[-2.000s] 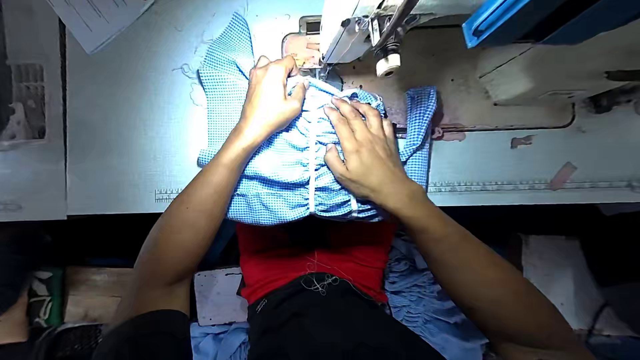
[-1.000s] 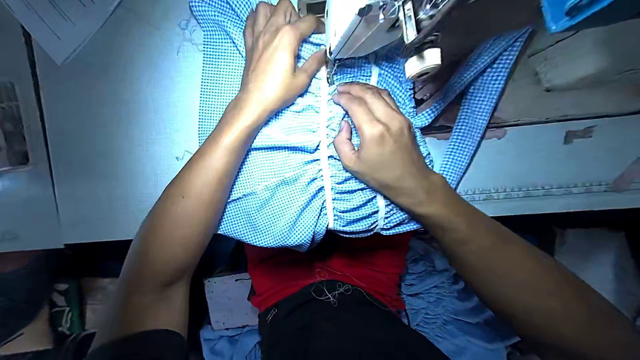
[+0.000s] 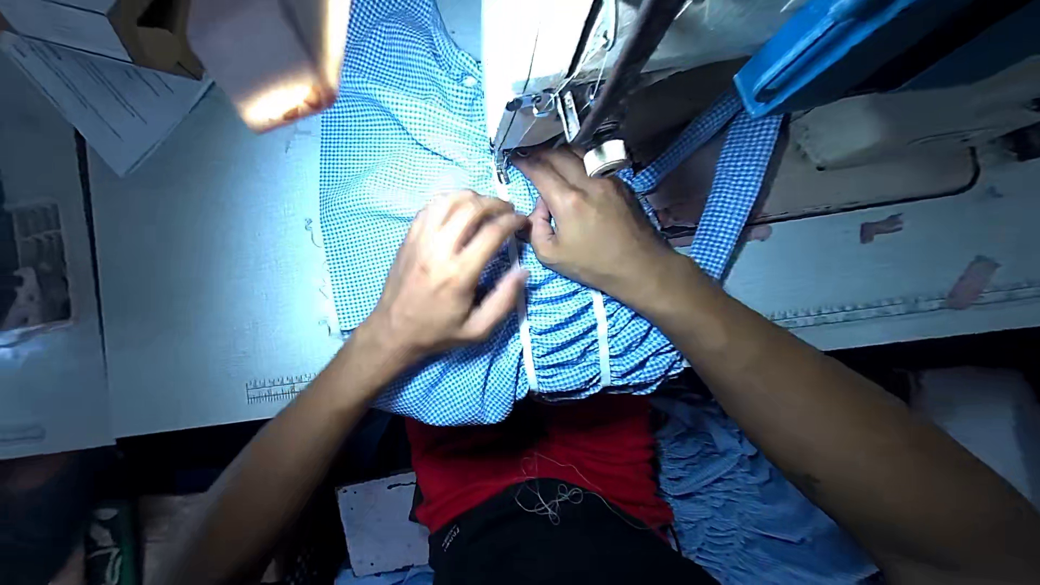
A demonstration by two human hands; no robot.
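Blue and white gingham fabric lies gathered under the needle and presser foot of a sewing machine. Two narrow white strips run down it; the left strip leads up to the foot. My left hand is over the fabric left of that strip, slightly blurred, thumb and fingers apart; whether it pinches cloth does not show. My right hand rests on the gathers just right of the foot, its fingertips beside the needle area and partly hidden by the machine. A gingham band trails off to the right.
A bright lamp-like fixture juts in at upper left beside printed paper and a cardboard box. A blue object overhangs the upper right. Measuring scales mark the table's front edge. More blue fabric hangs below, near my lap.
More of the fabric now lies beyond the presser foot. My left hand has come back toward me from beside the machine head, and my right fingers are now close beside the foot.
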